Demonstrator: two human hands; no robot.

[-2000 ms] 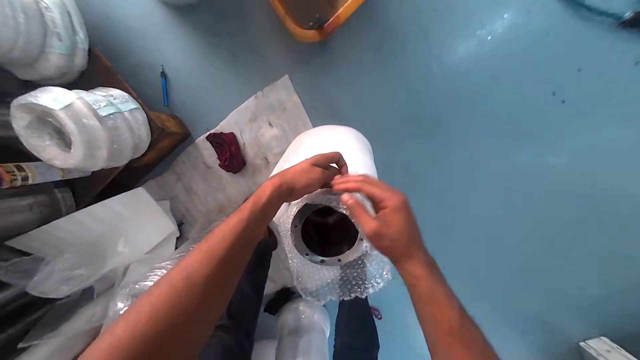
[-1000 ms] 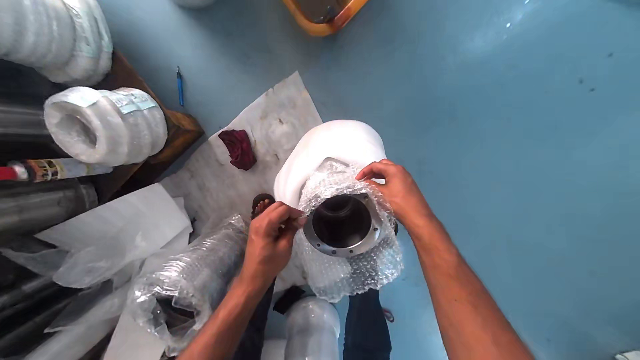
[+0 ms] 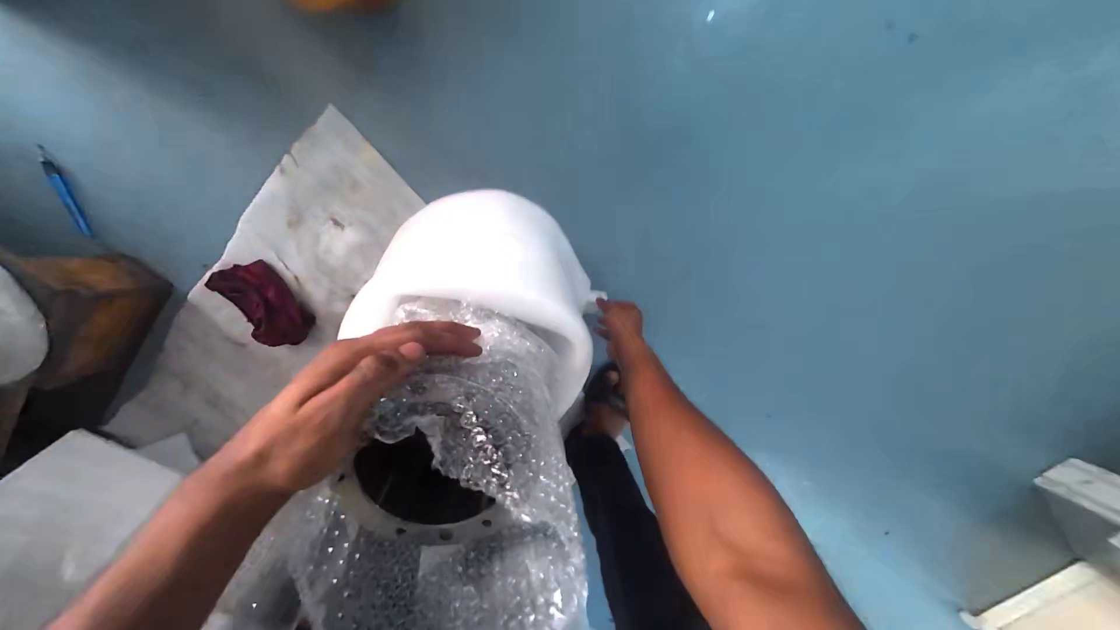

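A metal cylinder with a bolt-holed flange (image 3: 446,528) and a dark bore stands below centre, loosely covered in clear bubble wrap (image 3: 525,437). My left hand (image 3: 354,385) lies on the wrap at the upper left of the bore, its fingers stretched and holding nothing that shows. Behind the flange, a white foam sheet (image 3: 490,245) curves around the cylinder. At the sheet's right side, my right hand (image 3: 619,322) pinches a small whitish end that sticks out from it. The lower part of the cylinder is hidden.
A dirty white sheet (image 3: 324,210) with a dark red cloth (image 3: 262,302) lies on the blue floor at the left. Beyond are a blue pen-like tool (image 3: 66,194) and a wooden block (image 3: 96,306). Pale objects (image 3: 1085,490) stand at the lower right. My foot is beside the cylinder.
My right hand has gone from the bubble wrap by the flange to the right side of the foam. My left hand has moved onto the wrap above the bore. The view has shifted closer.
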